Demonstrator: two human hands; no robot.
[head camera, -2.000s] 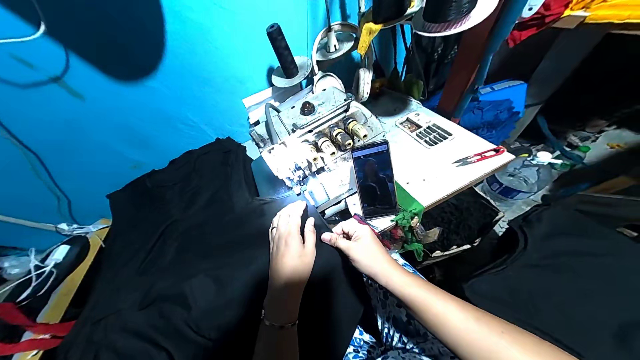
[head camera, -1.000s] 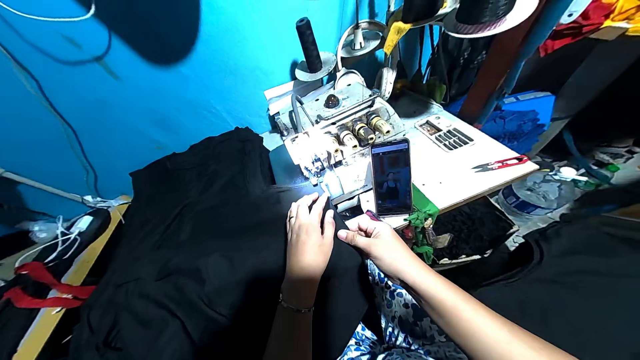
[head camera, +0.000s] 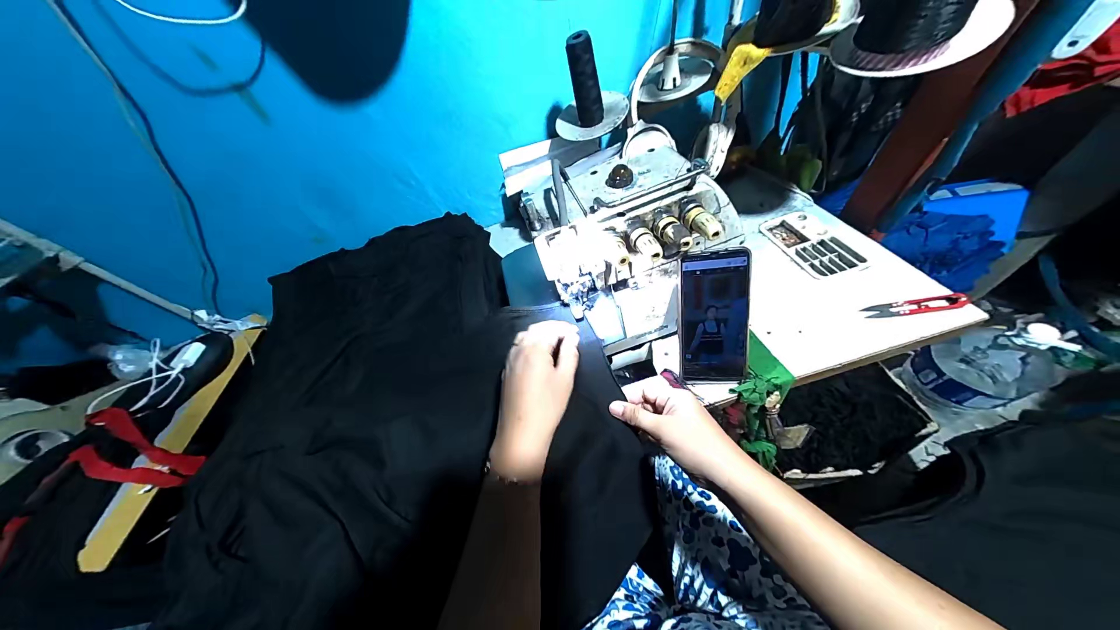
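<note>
Black fabric spreads over the work surface and my lap, with one edge under the lit needle area of an overlock sewing machine. My left hand lies on the cloth just in front of the presser foot, fingers bent and pressing down; its fingertips are partly lost in glare. At the cloth's right edge, my right hand pinches the fabric between thumb and fingers. A smartphone with its screen lit stands upright against the machine's front, just above my right hand.
Red-handled thread snips lie on the white machine table. A black thread cone stands behind the machine. Green cloth scraps hang at the table edge. Red straps and a white cable lie at left; black fabric lies at lower right.
My left hand's fingers are more bent than one second ago, when they lay more extended on the cloth. My right hand still pinches the fabric edge.
</note>
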